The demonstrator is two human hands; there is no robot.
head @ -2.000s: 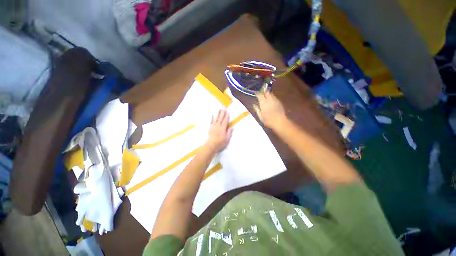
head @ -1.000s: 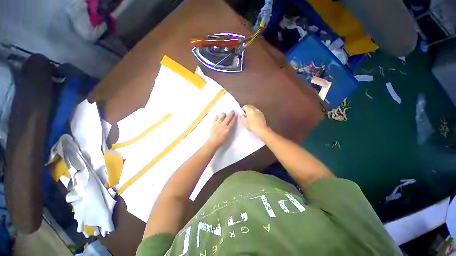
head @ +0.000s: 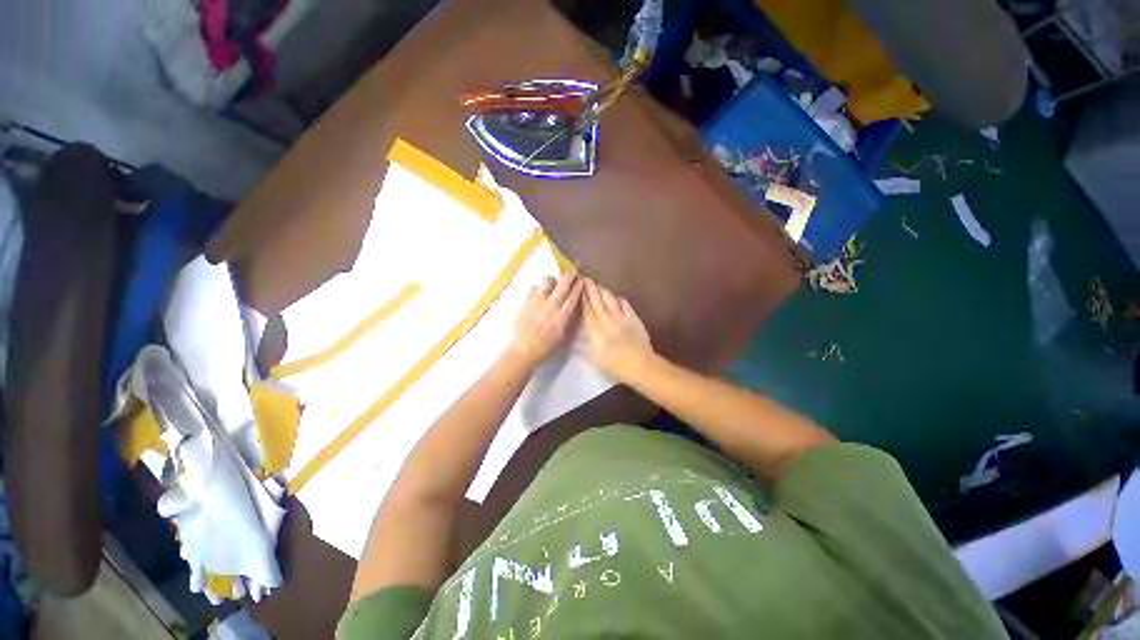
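A white garment panel [head: 375,363] with mustard strips lies on the brown pressing table [head: 663,188]. A wider mustard band [head: 444,179] runs along its top end. My left hand [head: 548,323] and my right hand [head: 613,330] are side by side at the panel's right edge, fingertips close together on a narrow mustard fold. The fingers are bunched on the cloth; what lies under them is hidden. The steam iron [head: 535,126] rests on the table beyond the panel, and no hand is on it.
A crumpled white heap [head: 213,463] with mustard patches lies at the left. A brown padded arm [head: 63,375] stands far left. The iron's cord [head: 641,38] rises at the top. A blue bin [head: 800,163] with offcuts stands right, above the green floor [head: 900,350].
My right hand has let go of the iron and moved down to the panel's right edge beside my left hand. A narrow mustard fold now shows at the fingertips. The view has shifted.
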